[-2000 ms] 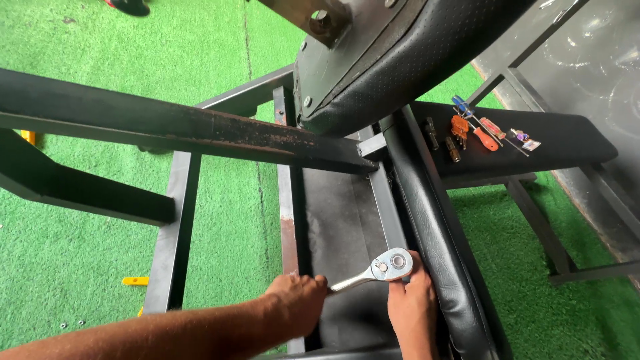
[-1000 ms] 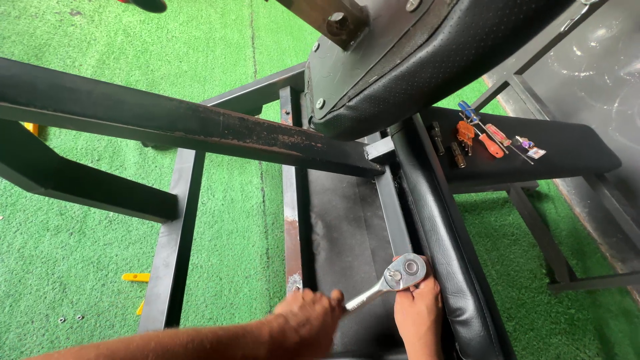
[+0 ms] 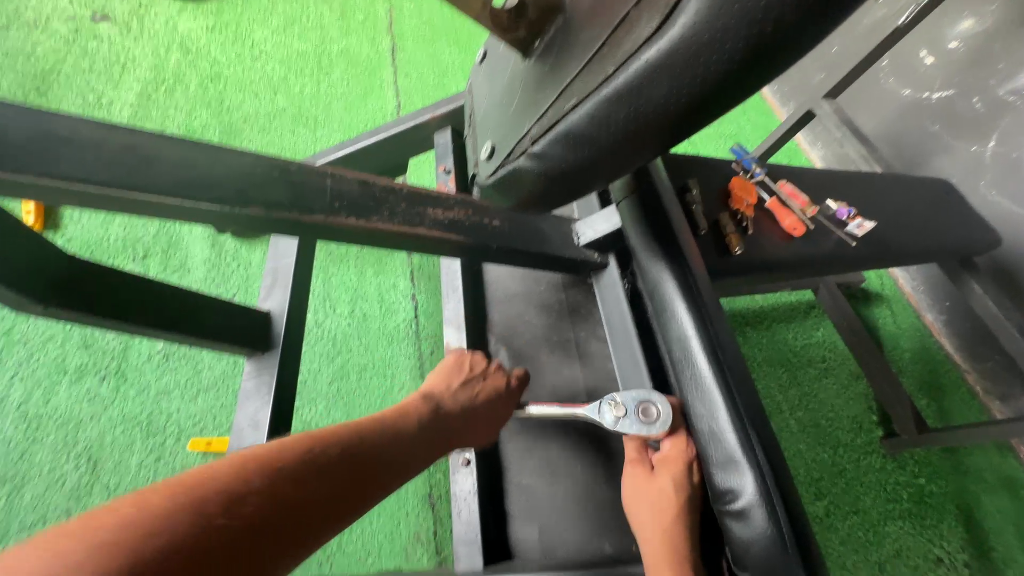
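Note:
My left hand (image 3: 472, 396) is closed around the handle of a chrome ratchet wrench (image 3: 560, 410), left of its head. The round ratchet head lies over the black steel frame rail (image 3: 624, 340) beside a padded black cushion (image 3: 696, 360). My right hand (image 3: 660, 472) is just below the head, its fingers curled up against the underside. What sits under the head, a socket or a bolt, is hidden by the head and my fingers.
A thick black steel beam (image 3: 320, 196) crosses from the left, below a tilted black pad (image 3: 624, 104). On a black bench (image 3: 904, 200) at right lie screwdrivers (image 3: 784, 216), an orange hex key set (image 3: 742, 196) and dark sockets (image 3: 730, 234). Green turf (image 3: 360, 416) covers the floor.
The ratchet handle has swung from slanting down-left to nearly level, and my left hand has moved up with it. My right hand has stayed at the ratchet head.

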